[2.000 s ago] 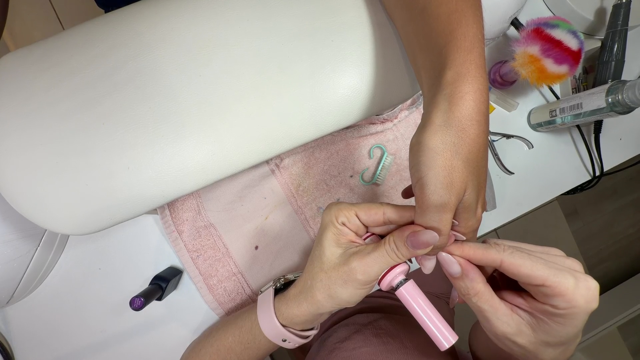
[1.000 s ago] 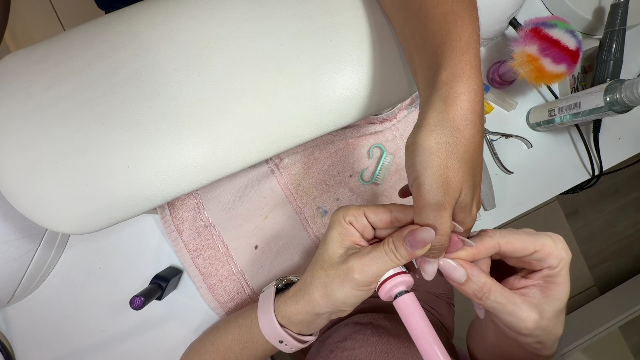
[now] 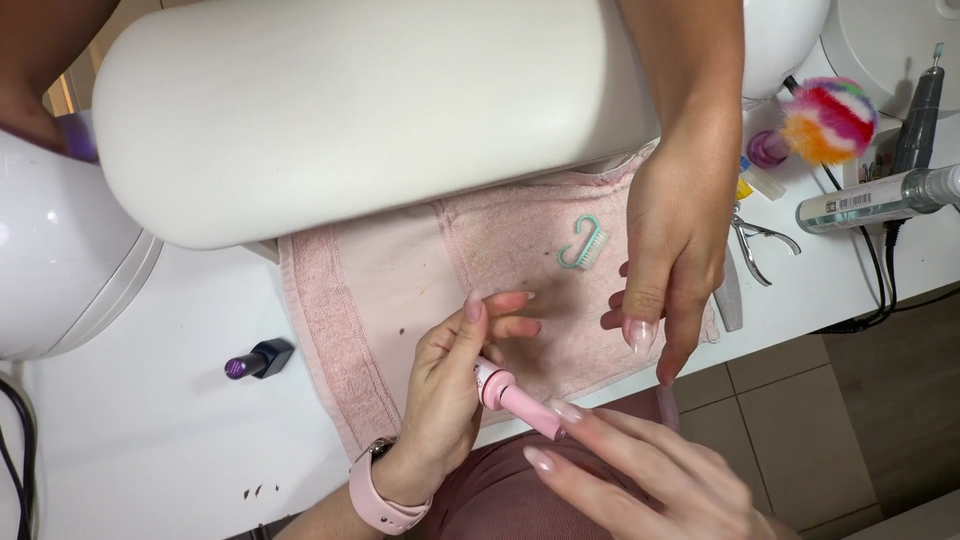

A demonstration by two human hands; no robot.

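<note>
My left hand (image 3: 450, 375), wearing a pink-banded watch (image 3: 386, 487), holds a pink nail polish bottle (image 3: 517, 397) across its palm, the long cap pointing to the lower right. The fingertips of my right hand (image 3: 637, 465) are at the cap's end; whether they press on it I cannot tell. Above them, another person's hand (image 3: 675, 247) hangs fingers down over the pink towel (image 3: 495, 247), apart from both of mine. Its thumbnail looks glossy. A mint-green nail brush (image 3: 585, 244) lies on the towel to that hand's left.
A white padded armrest (image 3: 375, 112) spans the table. At left are a dark polish bottle (image 3: 259, 360) and a white nail lamp (image 3: 60, 247) with the person's other hand at it. At right lie cuticle nippers (image 3: 754, 244), a nail file (image 3: 729, 292), a clear bottle (image 3: 870, 202), a fluffy brush (image 3: 832, 120) and a nail drill (image 3: 921, 120).
Both my hands have let go of the person's fingers and moved away from them. My right hand has come to the pink bottle's cap. The person's other hand has appeared at the lamp.
</note>
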